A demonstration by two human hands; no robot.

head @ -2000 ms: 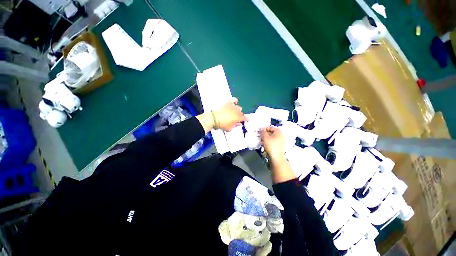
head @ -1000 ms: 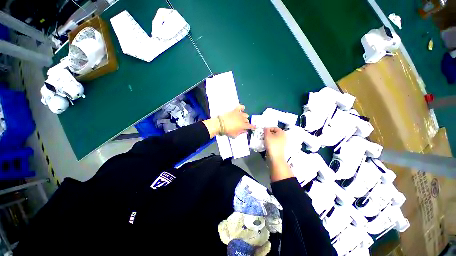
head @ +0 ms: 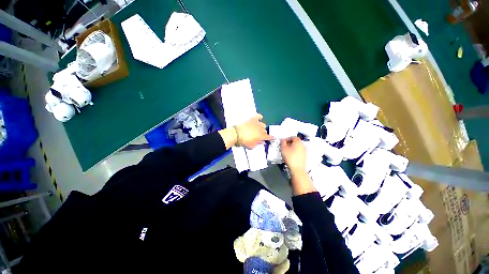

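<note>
A long white strip, likely a label sheet (head: 238, 101), runs from the green bench edge toward my chest. My left hand (head: 251, 132) lies across it with the fingers bent around it; one finger reaches right to a white camera unit (head: 275, 151). My right hand (head: 293, 152) is at that unit's right side, fingertips pinched together close to my left fingertip. Any small label between the right fingertips is too small to tell. More white camera units (head: 370, 171) stand packed in rows to the right.
Bent white backing sheet (head: 161, 48) lies on the left bench. Small carton (head: 120, 64) with bagged parts and white units (head: 69, 93) stand at its far left. Blue tote (head: 158, 138) is under the bench. Flattened carton (head: 413, 101) lies right, with a single unit (head: 402, 52) at its top; grey bar (head: 450, 176) crosses it.
The view has shifted a little. Both hands stay at the same unit, with small finger movements. The strip remains under my left hand.
</note>
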